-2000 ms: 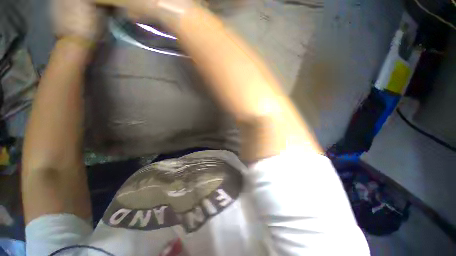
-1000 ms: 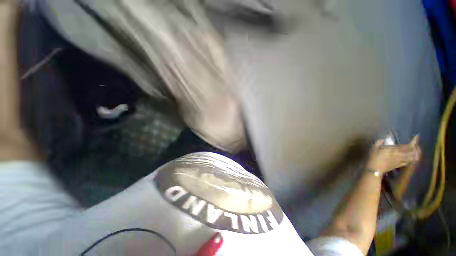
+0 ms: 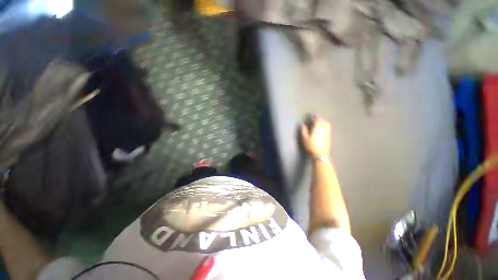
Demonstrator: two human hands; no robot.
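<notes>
My right hand (image 3: pixel 316 138) is over the left part of the blue-grey ironing table cover (image 3: pixel 349 158), fingers curled; a small dark spot shows at the fingertips, too blurred to tell if it is held. My left forearm shows at the lower left edge; the hand is out of the picture. The silver iron (image 3: pixel 403 228) stands at the table's near right, its orange-tan handle (image 3: pixel 427 245) beside it, untouched. Crumpled taupe garments (image 3: pixel 377 24) lie along the far edge, narrow strips hanging onto the cover. Grey-taupe cloth (image 3: pixel 54 147) lies at the left.
A yellow hose (image 3: pixel 452 235) loops at the right. Blue (image 3: pixel 467 126) and red (image 3: pixel 490 158) objects stand beyond the table's right edge. Green patterned floor (image 3: pixel 191 93) shows between the table and a dark cloth heap (image 3: pixel 120 104). A yellow item (image 3: pixel 214 6) is at the top.
The view has turned left. My right hand has left the iron and moved to the cover's left part. The taupe cloth that hung at the table's left side no longer shows there; cloth now shows at the left.
</notes>
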